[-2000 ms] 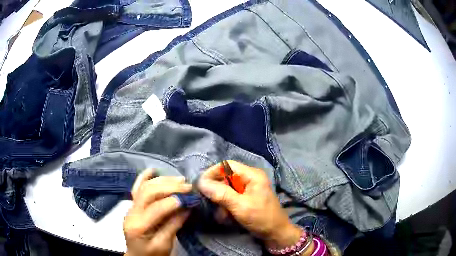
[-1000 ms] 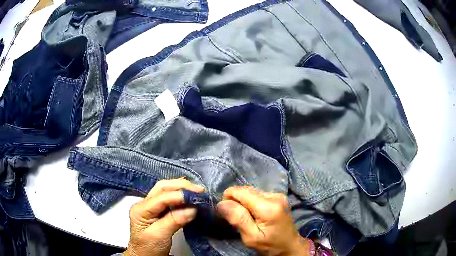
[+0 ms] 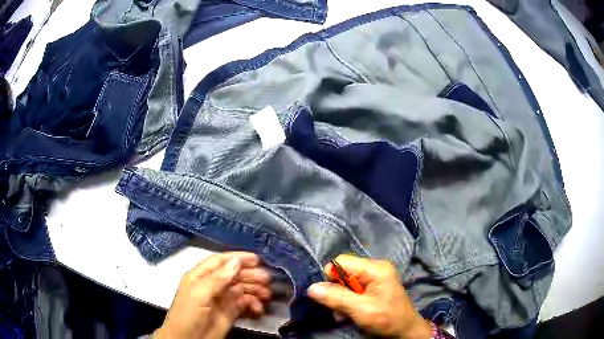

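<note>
A denim garment (image 3: 397,73), grey inside with dark blue edges, lies spread in front of me. A white label (image 3: 267,127) sits on its grey inside, left of a plain dark blue panel (image 3: 371,173). A dark blue edge strip (image 3: 205,215) runs from the left down to my hands. My right hand (image 3: 371,298) pinches this strip between thumb and fingers and also holds orange-red snips (image 3: 347,277). My left hand (image 3: 222,291) is beside the strip with its fingers loosely curled, holding nothing visible. An open cuff (image 3: 522,245) lies at the right.
A second dark blue denim garment (image 3: 73,93) lies at the left and hangs over the near-left edge. More denim (image 3: 563,40) lies at the far right. The white table (image 3: 86,245) has a curved near edge with dark clutter below it.
My left hand has let go of the strip and moved a little left. The snips show again in my right hand. The garments appear shifted to the right in view.
</note>
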